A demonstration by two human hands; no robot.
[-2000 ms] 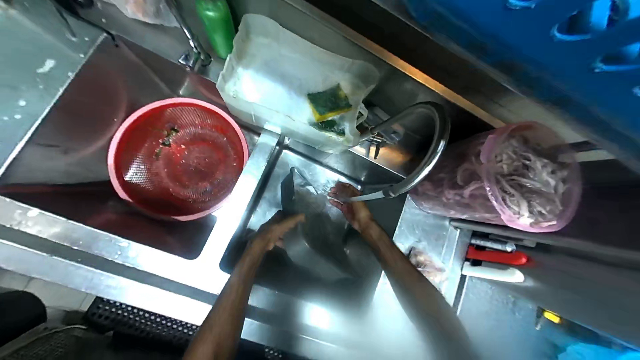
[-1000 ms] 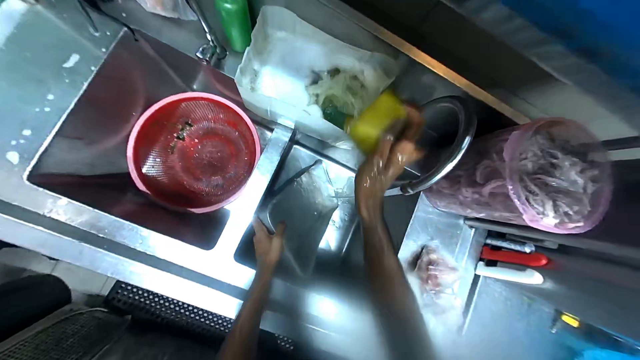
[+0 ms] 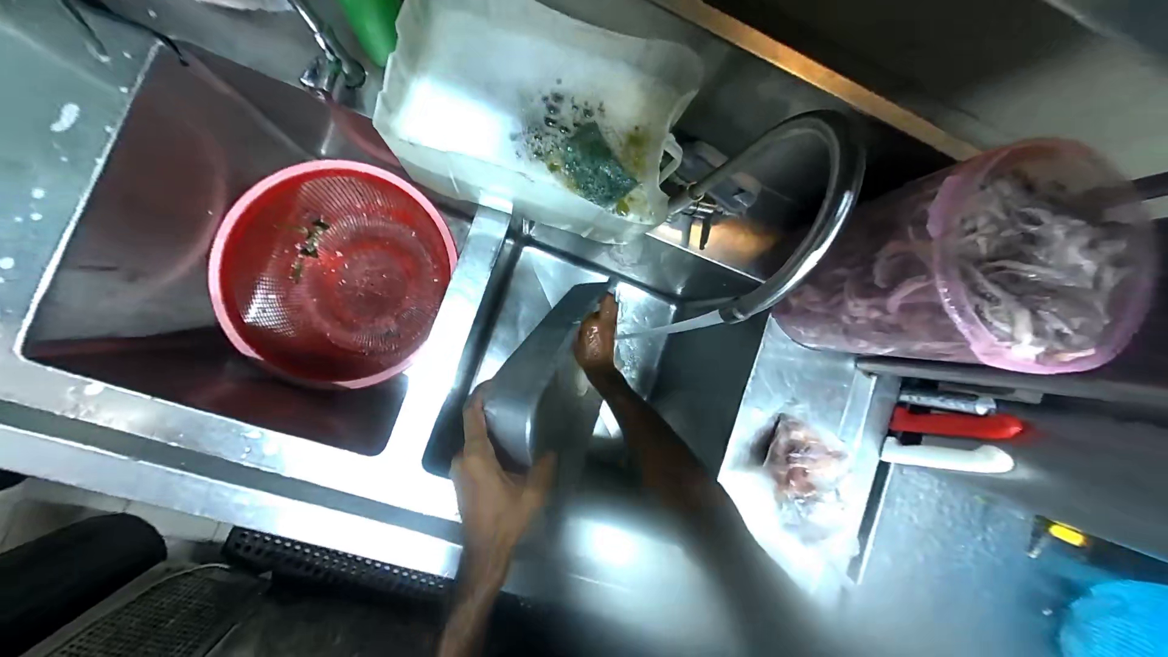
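Note:
A rectangular metal pan (image 3: 538, 374) is tilted over the right sink basin (image 3: 712, 365). My left hand (image 3: 497, 474) grips its lower left end, the thumb lying along its side. My right hand (image 3: 598, 338) is at the pan's upper end, wet, its fingers at the rim; part of that hand's contact is hidden. Water runs from the curved faucet spout (image 3: 826, 219) beside my right hand. Behind the basin, a green scouring pad (image 3: 593, 164) lies among suds in a white plastic tub (image 3: 511, 55).
The left basin holds a red plastic colander (image 3: 347, 274) with scraps. At right lean a clear pink-tinted container (image 3: 949, 192) of pale strips, a bag of raw food (image 3: 803, 461), a red-handled tool (image 3: 958, 424) and a white-handled tool (image 3: 949, 454). A green bottle (image 3: 372, 27) stands behind.
The yellow sponge was in my right hand a second ago and is not in that hand now. That hand has come down to the pan, which has been turned and tilted.

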